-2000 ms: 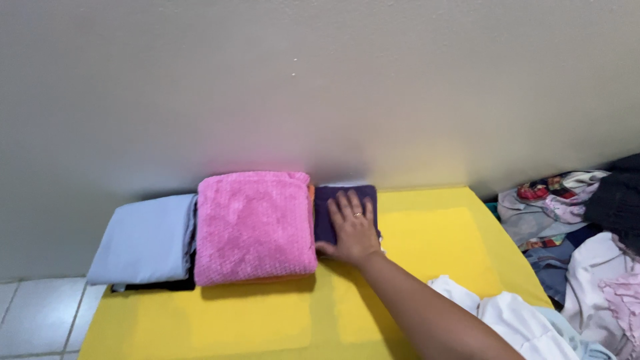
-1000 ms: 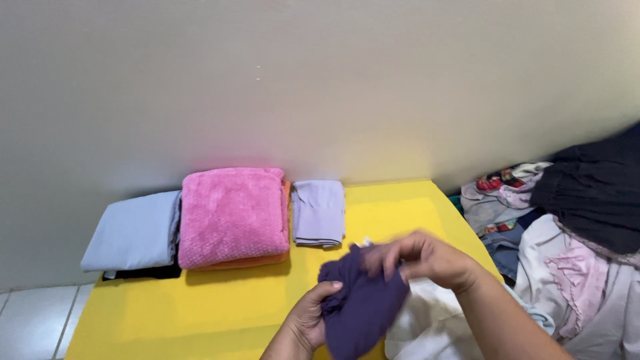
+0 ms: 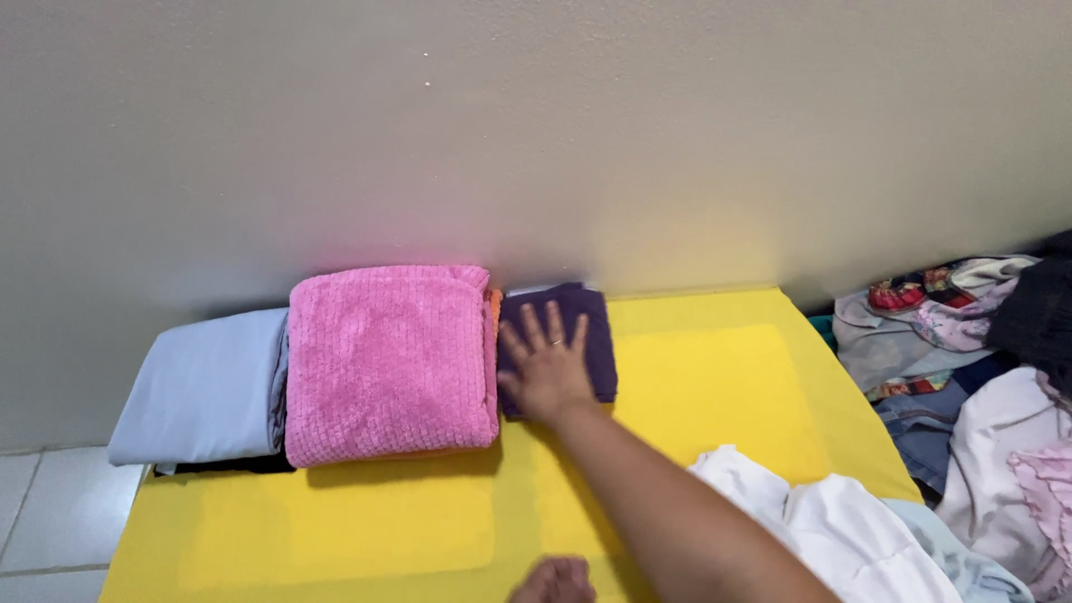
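My right hand, with a ring on one finger, lies flat with spread fingers on a folded dark purple cloth. Under that cloth a pale edge of another folded cloth peeks out at the back. Just left of it stands a thick folded pink textured towel or blanket, with something orange beneath. Farther left lies a folded light blue-grey cloth over a black one. At the bottom edge my left hand is partly in view, fingers curled, above the yellow surface and touching none of the folded cloths.
The yellow-covered surface meets a grey wall at the back. Crumpled white cloth lies at its front right. Beyond the right edge is a heap of mixed clothes. Pale floor tiles show at lower left.
One second ago both hands held the purple cloth near the front. Now it lies on the light lilac folded cloth beside the pink one, with my right hand on top and my left hand apart.
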